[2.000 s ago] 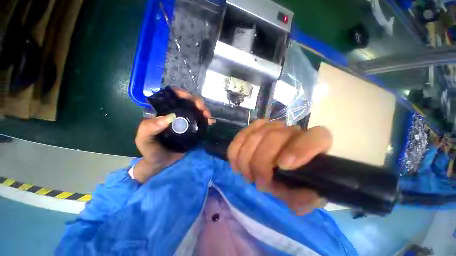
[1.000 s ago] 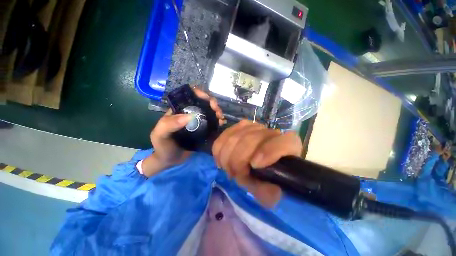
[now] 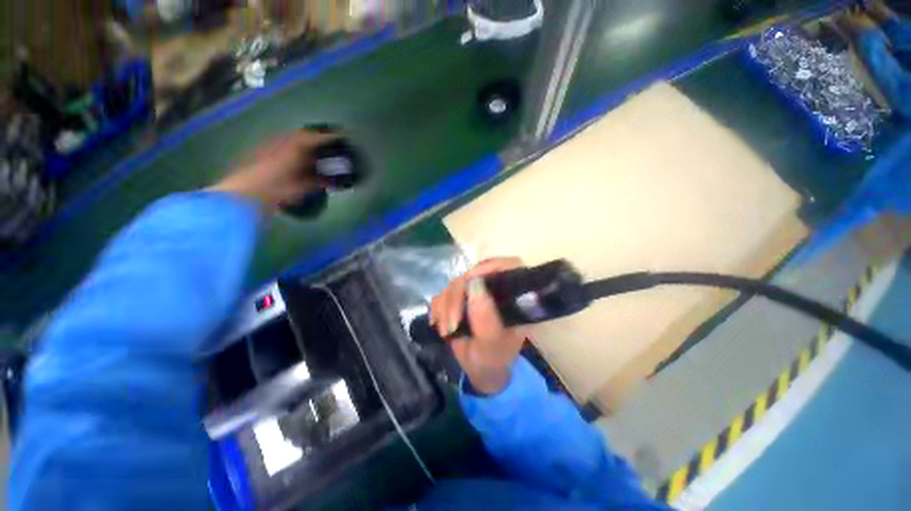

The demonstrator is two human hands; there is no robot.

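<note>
My left hand (image 3: 285, 165), blurred, is stretched out over the green conveyor belt (image 3: 420, 120) with its fingers on a round black housing (image 3: 338, 168) that shows a pale disc. Another dark part (image 3: 305, 205) lies just below the fingers. My right hand (image 3: 481, 319) grips the black electric screwdriver (image 3: 534, 294) over the near edge of the cardboard sheet (image 3: 629, 220). Its cable runs off to the right. The bit is not clearly visible.
Another black housing (image 3: 497, 100) and a white curved part (image 3: 504, 22) are on the belt. The screw feeder (image 3: 262, 384) is at lower left, beside a black tray (image 3: 375, 349) and clear plastic (image 3: 425, 267). A metal post (image 3: 559, 75) stands beyond. A bin of silvery parts (image 3: 814, 85) is far right.
The view has swung toward the belt. My left hand has moved from in front of my chest out over the belt with the housing. My right hand has moved away from the housing, still holding the screwdriver.
</note>
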